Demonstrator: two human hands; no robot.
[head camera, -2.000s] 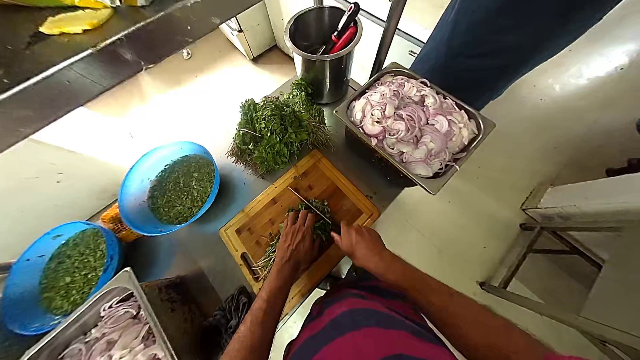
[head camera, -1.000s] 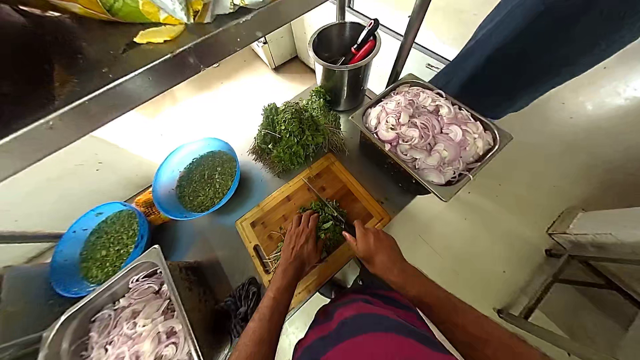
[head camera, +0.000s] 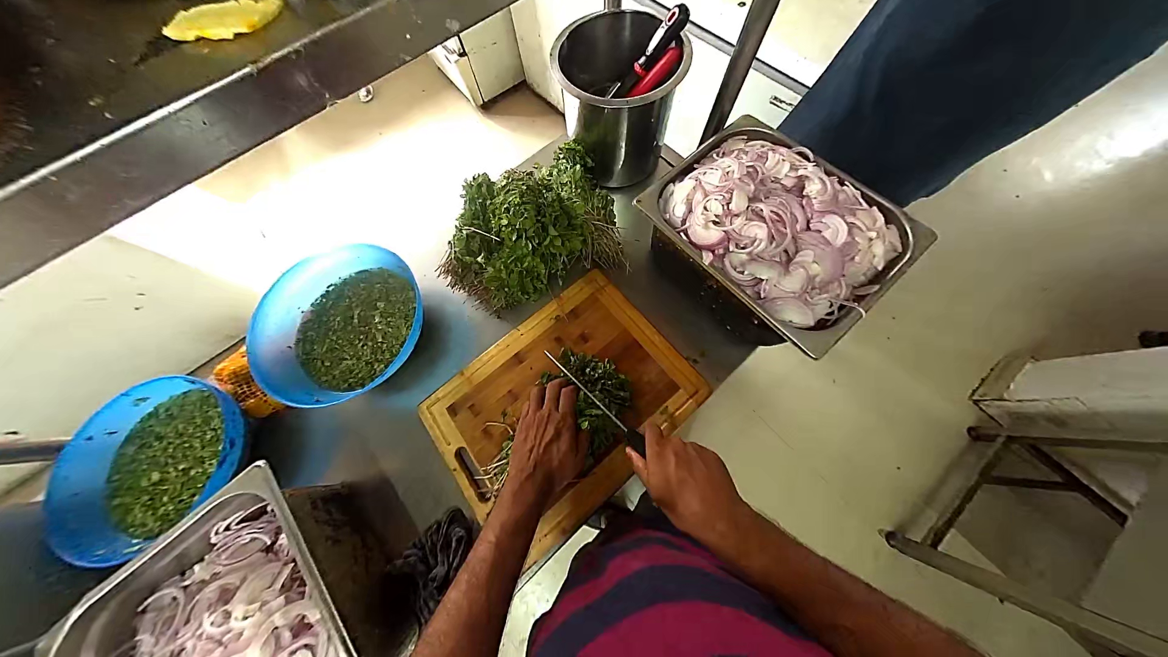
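Observation:
A wooden cutting board (head camera: 493, 374) lies on the steel table in front of me. On it, my left hand (head camera: 550, 436) presses down on a bunch of leafy herbs (head camera: 602, 388), whose stems stick out to the left beneath the palm. My right hand (head camera: 680, 470) grips the black handle of a kitchen knife (head camera: 589, 391). The blade points up and left, lying across the herbs just right of my left fingertips. Behind the board sits a larger heap of uncut herbs (head camera: 529, 228).
Two blue bowls (head camera: 265, 315) of chopped herbs stand at left. Steel pans of sliced onions (head camera: 785, 228) are at right and lower left. A steel pot (head camera: 625, 128) holds red- and black-handled tools. A dark cloth (head camera: 443, 552) lies near my left forearm; a steel shelf edge (head camera: 228, 82) crosses upper left.
Both hands stay at the herbs on the board, with the knife still in my right hand. The view has shifted somewhat.

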